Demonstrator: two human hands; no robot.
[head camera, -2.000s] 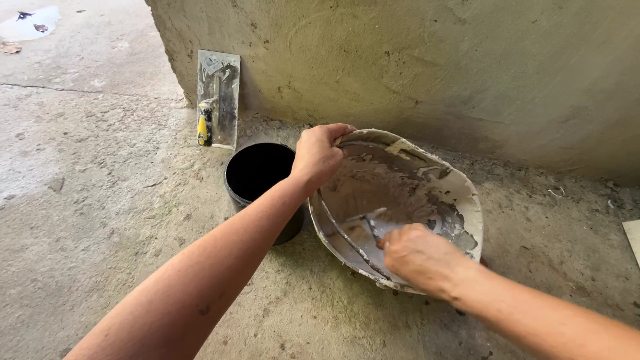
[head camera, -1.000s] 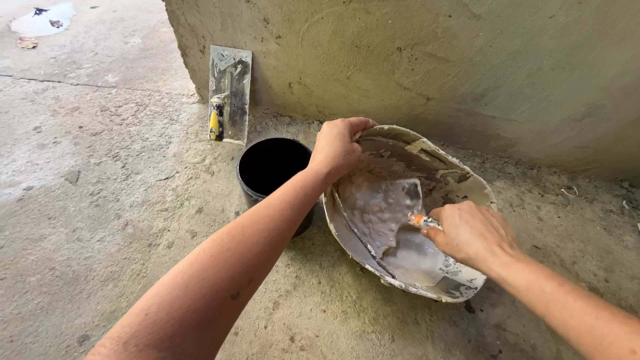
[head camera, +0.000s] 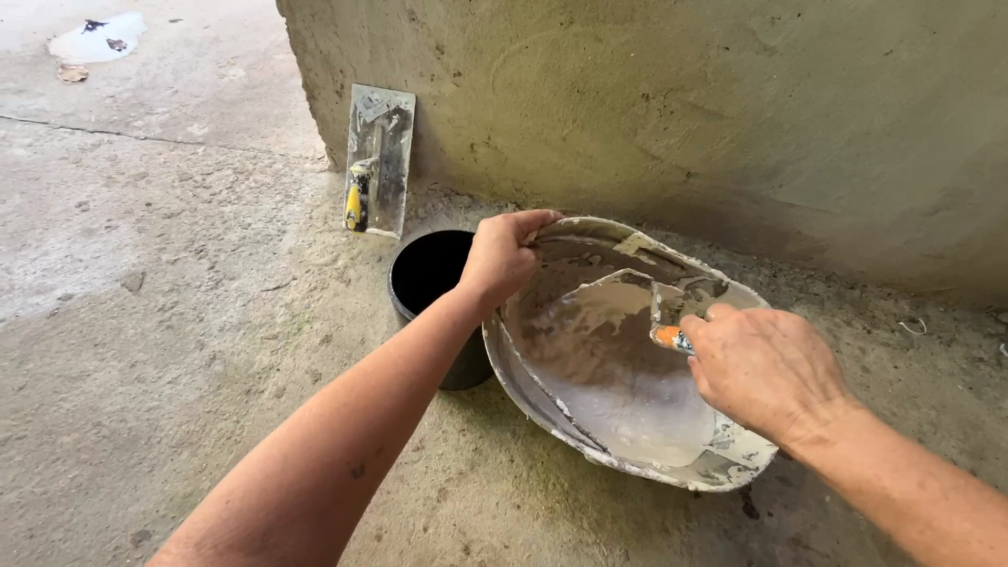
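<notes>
My left hand (head camera: 504, 256) grips the upper left rim of a mortar-crusted flexible tub (head camera: 543, 421), which is pulled out of round. Wet, grey-brown mortar mix (head camera: 630, 409) lies in the tub. My right hand (head camera: 760, 366), over the tub's right side, is closed on the orange handle of a trowel (head camera: 671, 338); its bent metal neck shows, and the blade is coated or partly sunk in the mix near the upper wall. A black bucket (head camera: 398, 295) stands left of the tub, partly hidden by my left hand and forearm.
A steel plastering trowel (head camera: 391, 150) with a yellow and black handle leans upright against the rendered wall (head camera: 630, 102) behind the bucket. The rough concrete floor (head camera: 236, 378) has a crack, a white patch (head camera: 98, 39) and a dry leaf (head camera: 72, 73) at the upper left.
The trowel has moved within the tub; its flat blade showed above the mix a second ago and is now mostly covered. My left hand has kept hold of the rim.
</notes>
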